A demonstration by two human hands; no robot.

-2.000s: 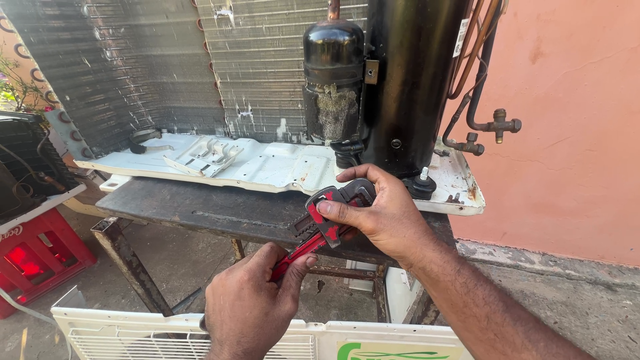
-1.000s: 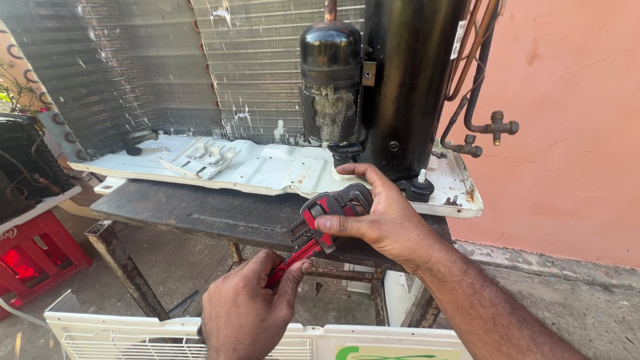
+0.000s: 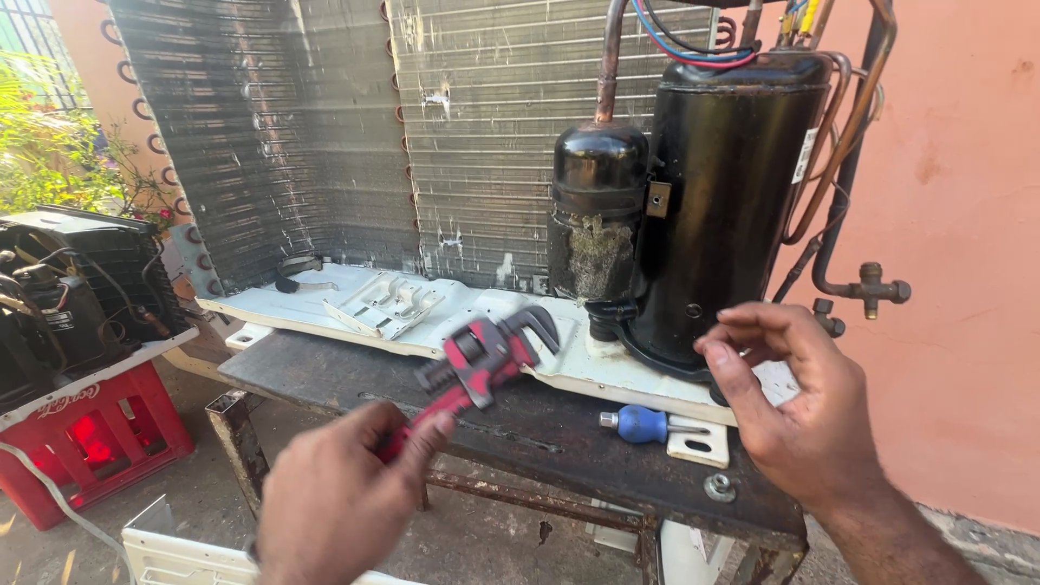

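Observation:
My left hand (image 3: 349, 487) grips the red handle of a pipe wrench (image 3: 479, 357), whose grey jaws point up and right over the front edge of a white metal base pan (image 3: 487, 305). My right hand (image 3: 800, 398) is raised apart from the wrench, fingers curled with a gap between thumb and fingertips, in front of the foot of a black compressor (image 3: 723, 203). Beside the compressor stands its smaller accumulator (image 3: 601, 203). A blue-handled screwdriver (image 3: 642, 424) and a flanged nut (image 3: 719, 487) lie on the dark bench between my hands.
A finned condenser coil (image 3: 520, 146) stands behind the base pan. Brass service valves (image 3: 873, 290) jut out at the right near the pink wall. On the left, a red plastic crate (image 3: 97, 439) stands below another opened unit (image 3: 73, 301). A white panel (image 3: 195, 561) is low in front.
My right hand has let go of the wrench head and moved away to the right. My left hand still holds the wrench. The view has shifted, bringing the screwdriver and nut into sight.

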